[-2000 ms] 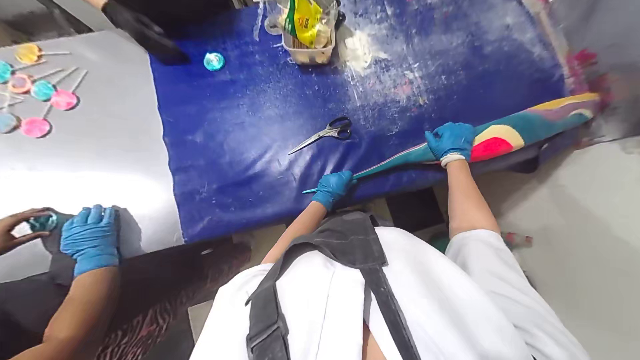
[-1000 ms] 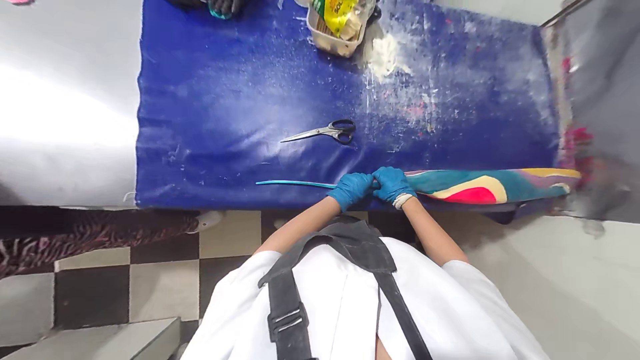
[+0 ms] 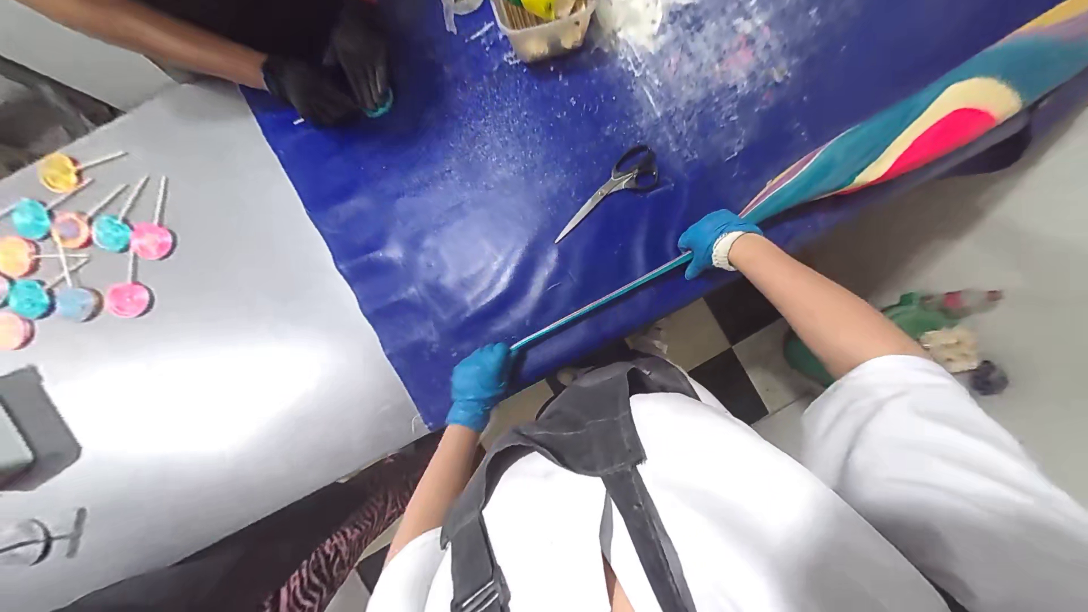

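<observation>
My left hand [image 3: 480, 384], in a blue glove, is closed on the left end of a thin striped candy rope [image 3: 599, 302] at the front edge of the blue table cover. My right hand [image 3: 714, 242], gloved in blue over a white cuff, grips the same rope where it leaves a thick tapered candy log [image 3: 935, 140] of teal, cream, red and yellow. The log lies along the table edge to the right. Between my hands the rope runs straight. Scissors [image 3: 610, 191] with black handles lie beyond the rope, touched by neither hand.
Across the table, a co-worker's black-gloved hands [image 3: 340, 81] press on a small teal piece. A plastic container [image 3: 548, 38] with sticks stands at the back, beside white powder on the blue cover [image 3: 476, 195]. Several round lollipops [image 3: 110, 231] lie on the metal table [image 3: 229, 306] at left.
My hands were close together one second ago and are now wide apart, with a longer stretch of thin rope between them. The view has turned and shifted.
</observation>
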